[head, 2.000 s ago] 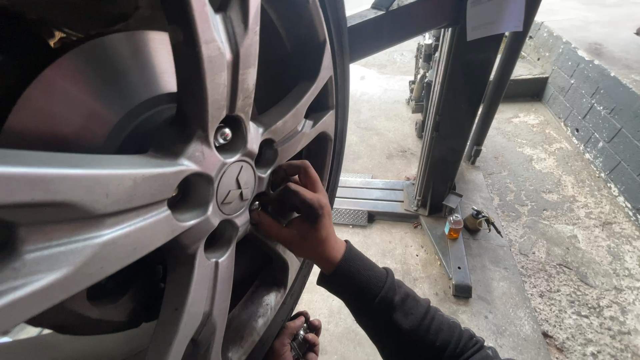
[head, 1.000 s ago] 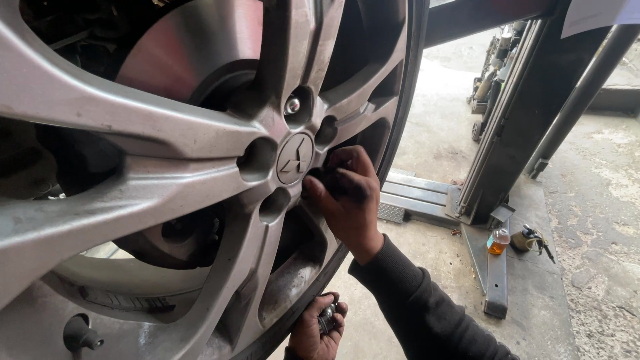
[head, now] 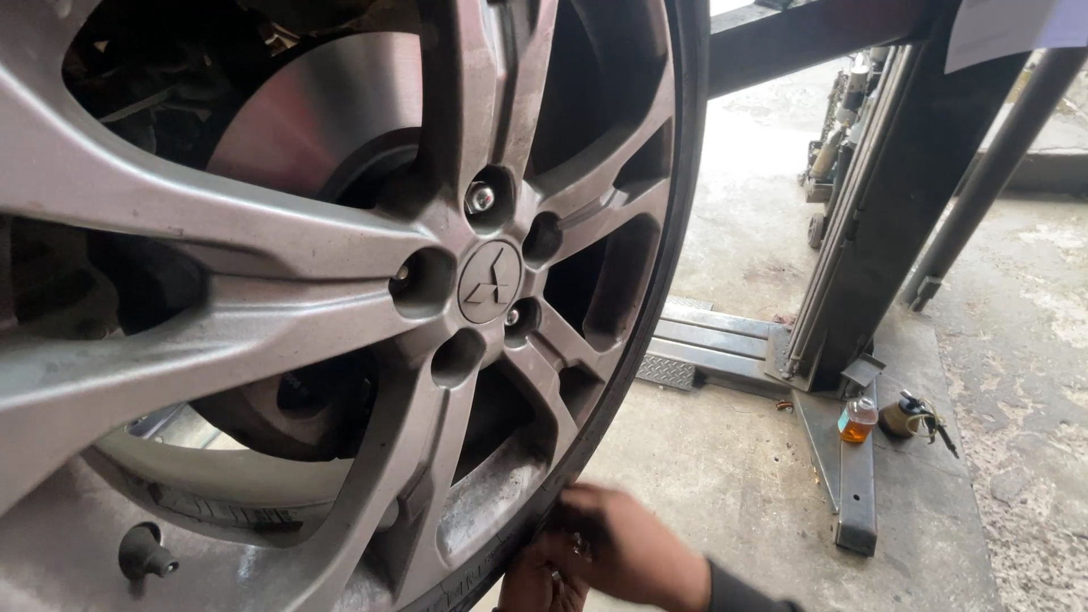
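Note:
A grey alloy wheel with a Mitsubishi centre cap fills the left and middle. Shiny lug nuts sit in the upper hole and the lower right hole. Below the wheel's tyre, my left hand is closed around small metal lug nuts. My right hand, blurred and in a dark sleeve, reaches to the left hand; its fingers meet the held nuts, and whether they grip one cannot be told. A brake disc shows behind the spokes.
A dark lift post with a metal base stands at the right. On its foot are a bottle of orange liquid and an oil can. A sheet of paper hangs at the upper right.
My right hand has left the lower right lug hole and moved down to my left hand. A shiny nut now shows in that hole, where the fingers were before.

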